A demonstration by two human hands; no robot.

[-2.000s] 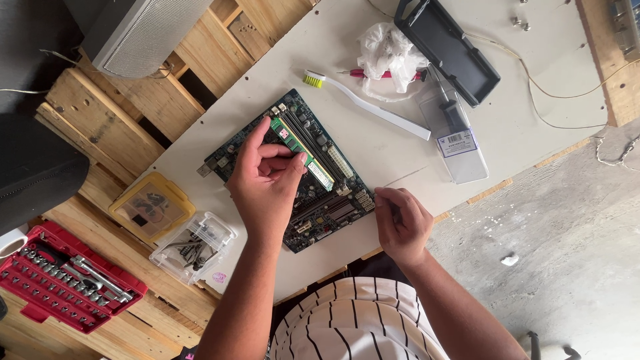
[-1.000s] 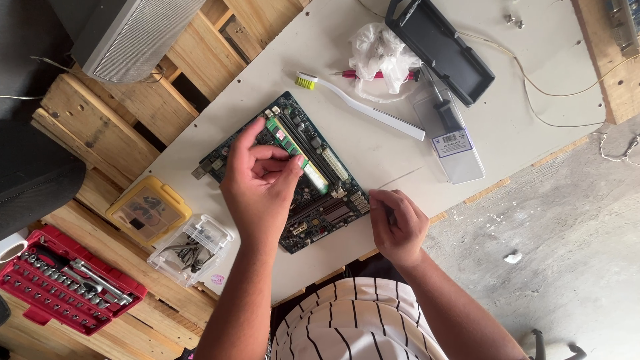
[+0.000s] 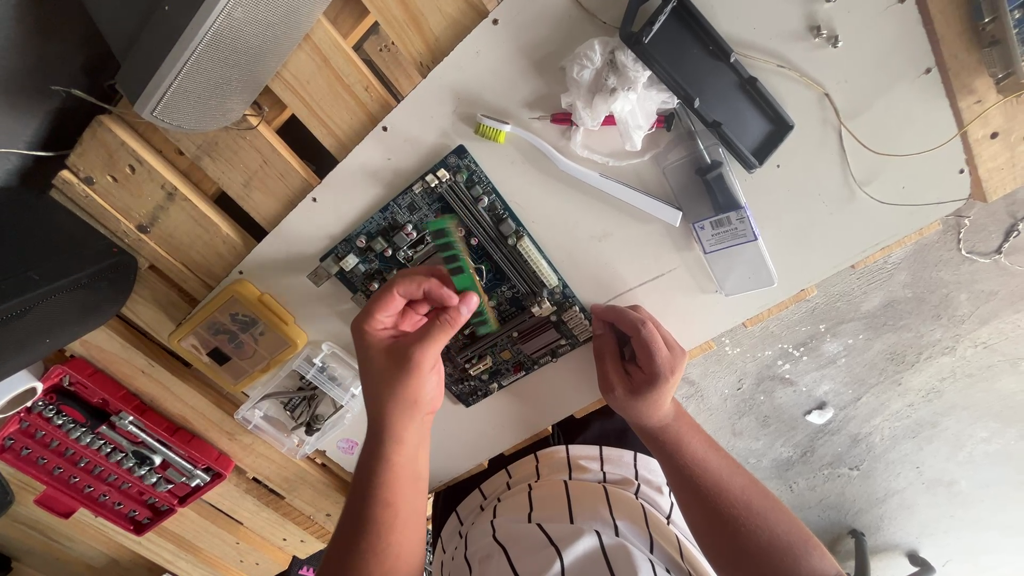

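My left hand (image 3: 412, 340) holds a green RAM module (image 3: 458, 264) between thumb and fingers, tilted and slightly blurred, above a computer motherboard (image 3: 512, 336). The long memory slots (image 3: 492, 236) of the board show to the right of the module. Beside the board's right corner is my right hand (image 3: 638, 360), its fingers curled in; whether something thin is pinched at the fingertips cannot be told. The motherboard lies flat and askew on the white tabletop, partly hidden by the left hand and the module.
Beyond the board lie a white toothbrush (image 3: 592, 180), a red screwdriver (image 3: 572, 119), a crumpled plastic bag (image 3: 612, 84), a black case (image 3: 712, 80) and a clear plastic package (image 3: 740, 260). At left are a yellow box (image 3: 238, 332), a clear parts box (image 3: 300, 400) and a red socket set (image 3: 112, 448).
The RAM module was over the memory slots with its labelled face up; it has turned in my left hand and moved toward the left of the slots. My right hand has hardly moved.
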